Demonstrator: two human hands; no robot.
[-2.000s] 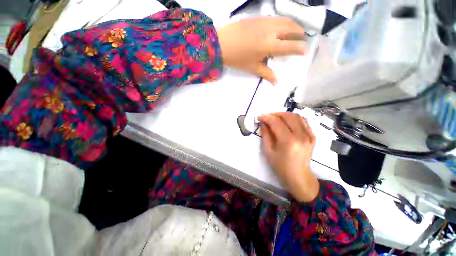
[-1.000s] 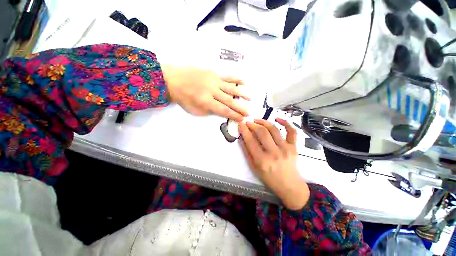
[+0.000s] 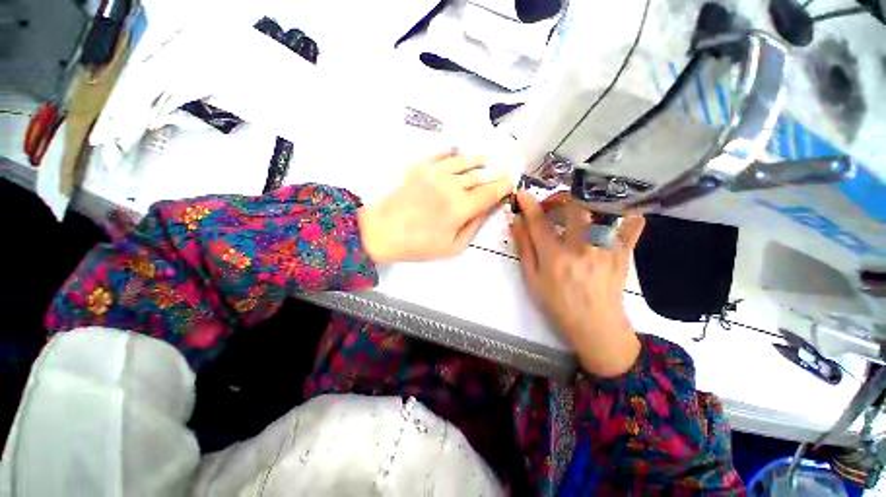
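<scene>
My left hand [image 3: 432, 209] lies on the white machine table left of the needle, its fingertips at a small dark bit [image 3: 513, 202] of the work. My right hand [image 3: 573, 262] is just right of it, finger and thumb tips pinched at the same spot. The two hands' fingertips nearly touch, close in front of the presser foot [image 3: 529, 182]. The fingers cover most of the work. Its pale part is hard to tell from the white table, and the curved dark tab's shape is hidden. I cannot tell whether my left fingers grip or only press.
The machine head [image 3: 670, 107] overhangs at upper right. A rounded black piece [image 3: 685, 267] and thread snips [image 3: 811, 357] lie on the right. Sewn white and black pieces [image 3: 481, 44] lie behind. Black labels [image 3: 279, 163] and red-handled scissors [image 3: 41, 133] are at left. A scale [image 3: 437, 335] edges the table.
Both hands have moved with the small piece towards the presser foot. The curved dark tab, visible beside the fingertips before, is now covered. The view has shifted, showing more of the table's left side.
</scene>
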